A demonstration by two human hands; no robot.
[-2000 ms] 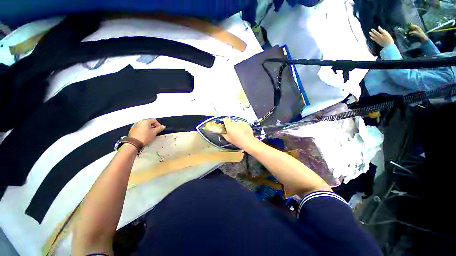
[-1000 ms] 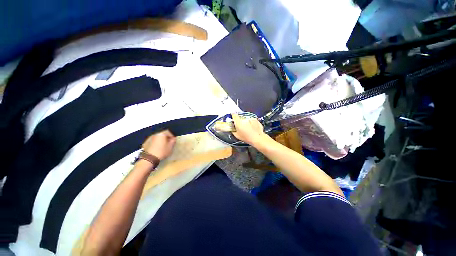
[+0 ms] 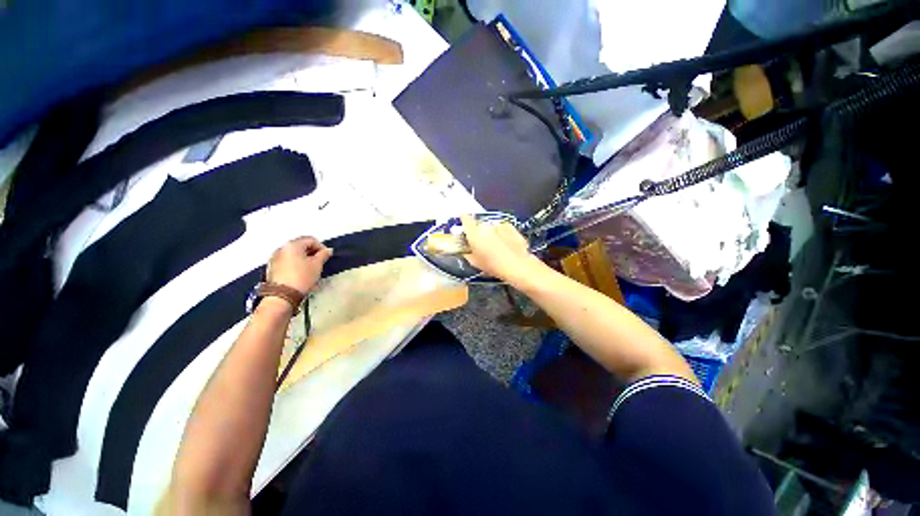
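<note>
A long curved black waistband piece [image 3: 192,338] lies on the white pressing board [image 3: 388,186]. My right hand [image 3: 496,248] grips the tan handle of the steam iron [image 3: 441,264], whose pointed plate rests over the strip's right end. My left hand [image 3: 296,266] is on the strip left of the iron, thumb and fingertips pinched together at its cloth. A thin dark strand hangs below my left wrist; its upper end is hidden. A tan curved pressing template [image 3: 404,317] lies nearer my body, partly behind my left forearm.
Wider black unpressed pieces [image 3: 151,242] lie beyond the working strip. Another tan template [image 3: 343,42] is at the far edge. The dark grey rest pad [image 3: 484,116] is at right. A steam hose [image 3: 706,69] and coiled spring [image 3: 746,161] cross above a pink-white wrapped bundle [image 3: 696,217].
My left hand has lifted off the strip's near edge and moved slightly up and left onto it. The thin dark strand has appeared below it. The iron stays near the strip's right end.
</note>
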